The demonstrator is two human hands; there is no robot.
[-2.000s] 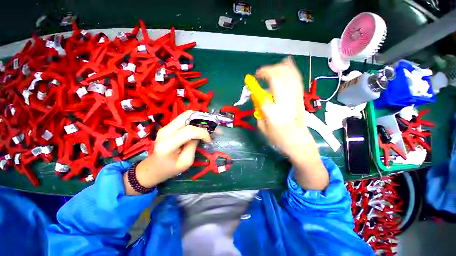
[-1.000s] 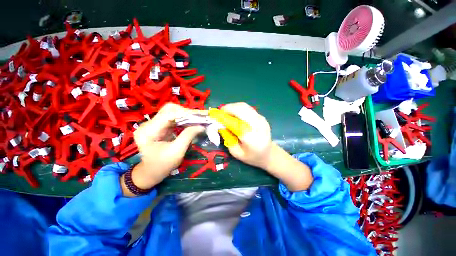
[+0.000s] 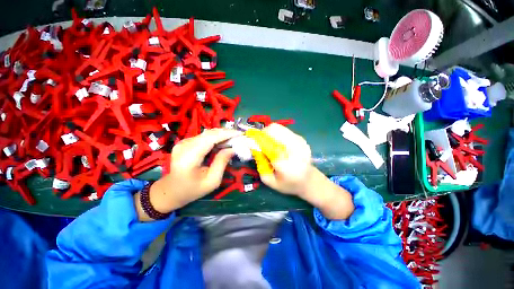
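My left hand (image 3: 197, 162) holds a thin dark housing (image 3: 225, 143) by its edge, in front of me above the green bench. My right hand (image 3: 287, 158), with yellow finger cots (image 3: 267, 148) on its fingers, presses a white wipe (image 3: 243, 148) against the housing. Fingers and wipe hide most of the housing. A small metallic unit (image 3: 243, 123) in a red clamp (image 3: 271, 121) lies just behind my hands. Another red clamp (image 3: 239, 183) lies on the bench just below them.
A large heap of red clamps (image 3: 113, 101) fills the left. At right are a pink fan (image 3: 415, 37), a solvent bottle (image 3: 407, 98), a blue container (image 3: 451, 104), a black phone (image 3: 400, 163) and a green-rimmed tray (image 3: 420, 152). Behind a pale rail (image 3: 315, 44), small housings lie on a conveyor.
My right hand has come down from its raised position at right to meet my left hand. The wipe is now against the housing. The view has shifted slightly.
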